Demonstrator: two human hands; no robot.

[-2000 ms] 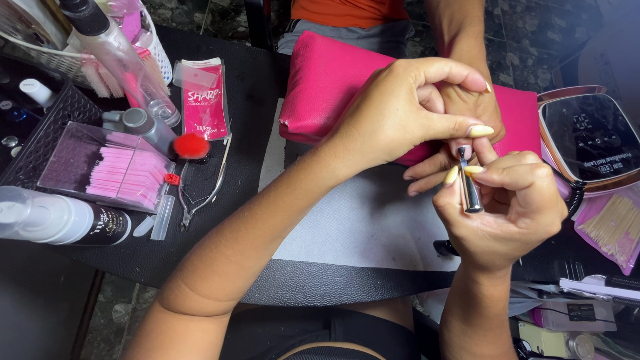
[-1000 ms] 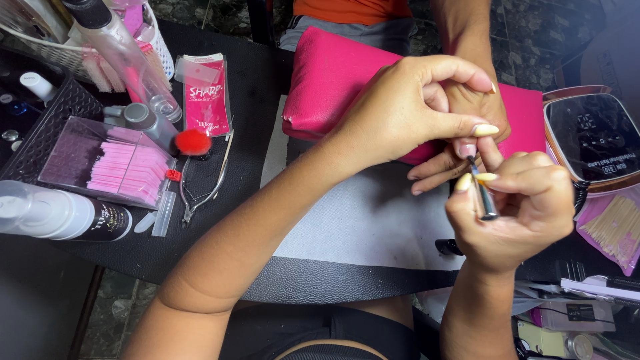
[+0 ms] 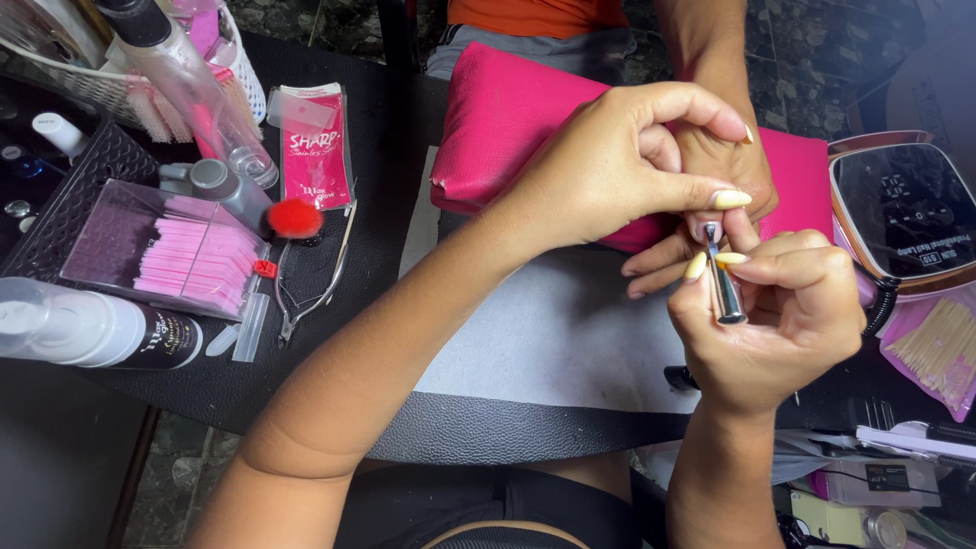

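My right hand [image 3: 770, 313] pinches the dark shiny handle of a nail polish brush [image 3: 728, 293] between thumb and fingers. Its bristle tip lies at the nail of one finger of another person's hand [image 3: 720, 168]. That hand rests on a pink padded armrest [image 3: 526, 114], fingers pointing toward me. My left hand [image 3: 625, 164] holds the person's finger area from above, thumb on top near the finger being brushed; the exact grip is partly hidden. A white paper sheet [image 3: 549, 343] lies under the hands. A small black object [image 3: 680, 377] shows beside my right wrist.
At left stand a clear box of pink nail files [image 3: 198, 252], a foam pump bottle [image 3: 91, 324], a spray bottle [image 3: 202, 95] and a black basket [image 3: 99, 168]. Metal nippers [image 3: 309, 305] lie beside them. To the right are a nail lamp [image 3: 903, 206] and wooden sticks [image 3: 938, 347].
My right hand has stayed near the person's finger while the brush has tilted in its grasp. My left hand has hardly moved.
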